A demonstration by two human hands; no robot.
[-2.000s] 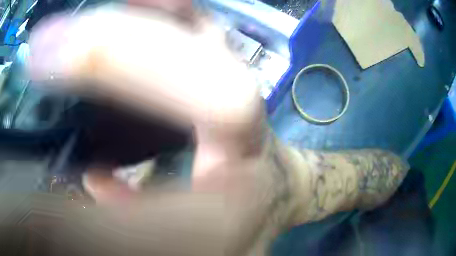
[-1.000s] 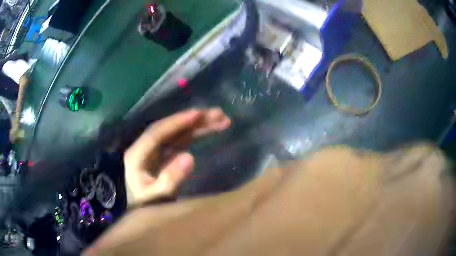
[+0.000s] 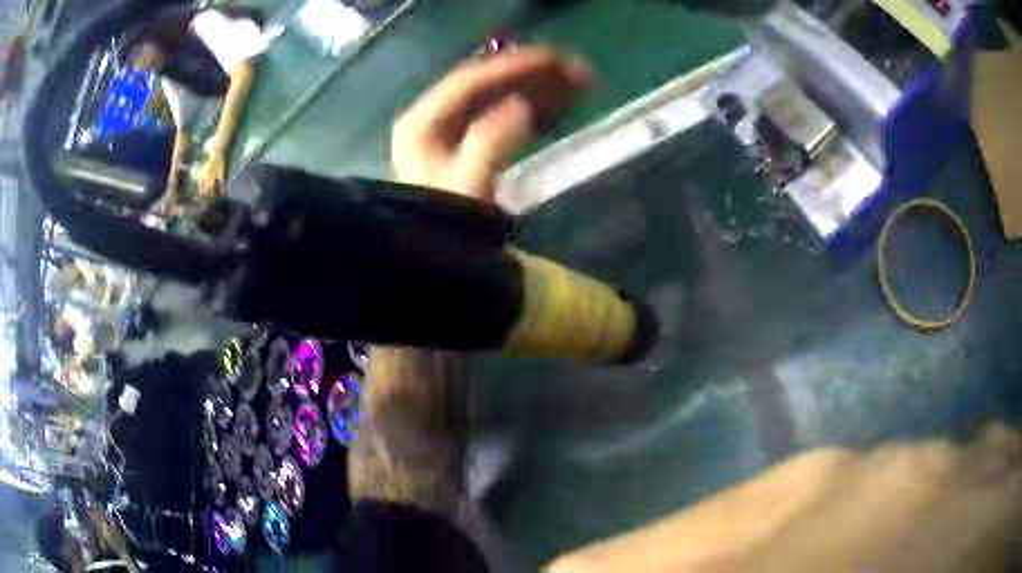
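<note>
My left hand reaches over the green conveyor belt at the top centre. Its fingers and thumb curve around a black cylindrical unit, which shows a small red light beyond the fingers. The fingers hide most of the unit, and blur hides the exact contact. A black electric screwdriver with a yellow tape wrap hangs across the centre, nose to the right, in front of my left forearm. No hand is on it. Its bit cannot be made out. My right hand is not in view.
Rows of units with glowing faces stand at the lower left. A pale metal rail edges the dark-green bench. At the right are the screw feeder, a tape ring and cardboard. A blurred beige surface fills the lower right.
My left hand has moved from over the bench to the unit on the belt and closed around it. The screwdriver has come into view. The view has shifted, moving the feeder and tape ring rightward.
</note>
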